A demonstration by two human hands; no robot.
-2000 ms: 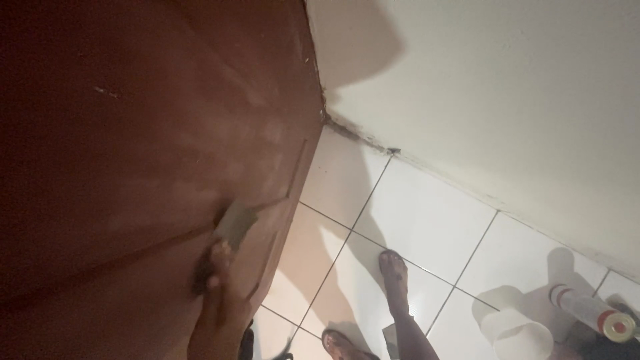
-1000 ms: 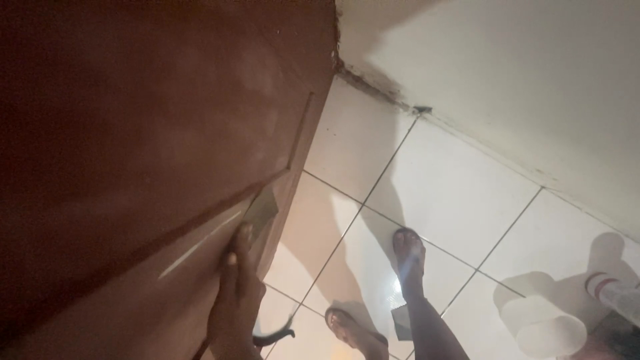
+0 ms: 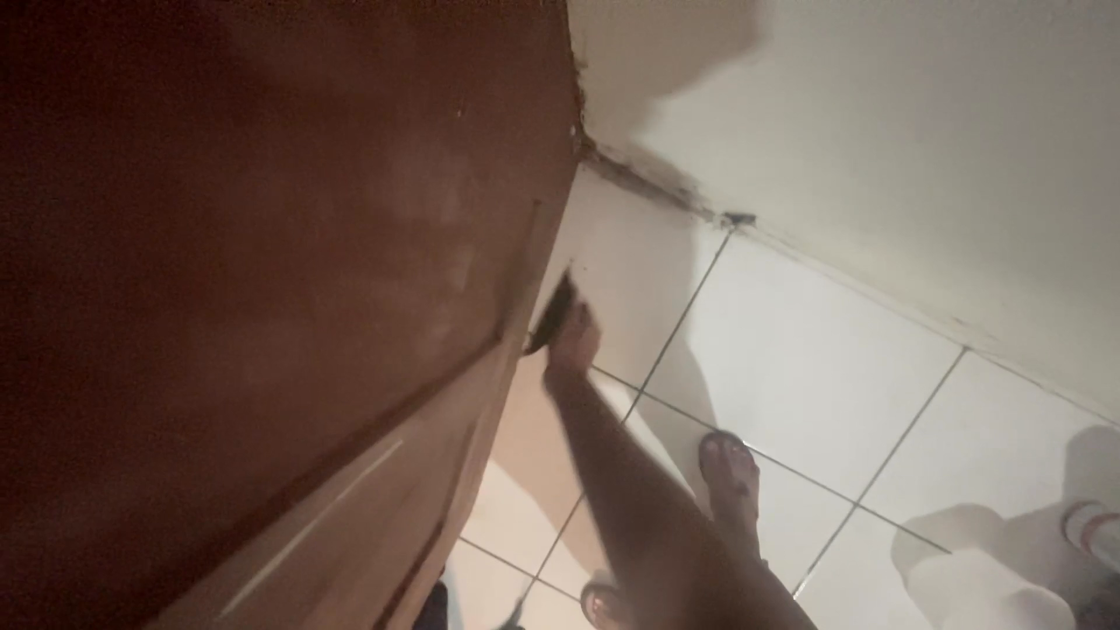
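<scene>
A thin, flat, dark piece (image 3: 553,315) is in my right hand (image 3: 576,337), beside the edge of a reddish-brown panelled door (image 3: 350,262). Blur hides whether it is an abrasive sheet or a scraper blade. The hand is over the pale floor tiles (image 3: 787,350), with its forearm reaching up from the bottom of the view. A pale streak (image 3: 311,525) runs along the door's lower panel beside a groove. My left hand is not in view.
A white wall (image 3: 919,157) meets the tiles along a dirty, worn joint (image 3: 647,184). My feet (image 3: 731,481) are on the floor below. At the lower right are a white container (image 3: 980,595) and a cylindrical item with red rings (image 3: 1094,529). A dark curved thing (image 3: 512,621) shows at the bottom edge.
My right hand has moved from the door's face to beyond its edge, over the tiles, still holding the flat piece. The pale streak on the lower panel also shows one second ago.
</scene>
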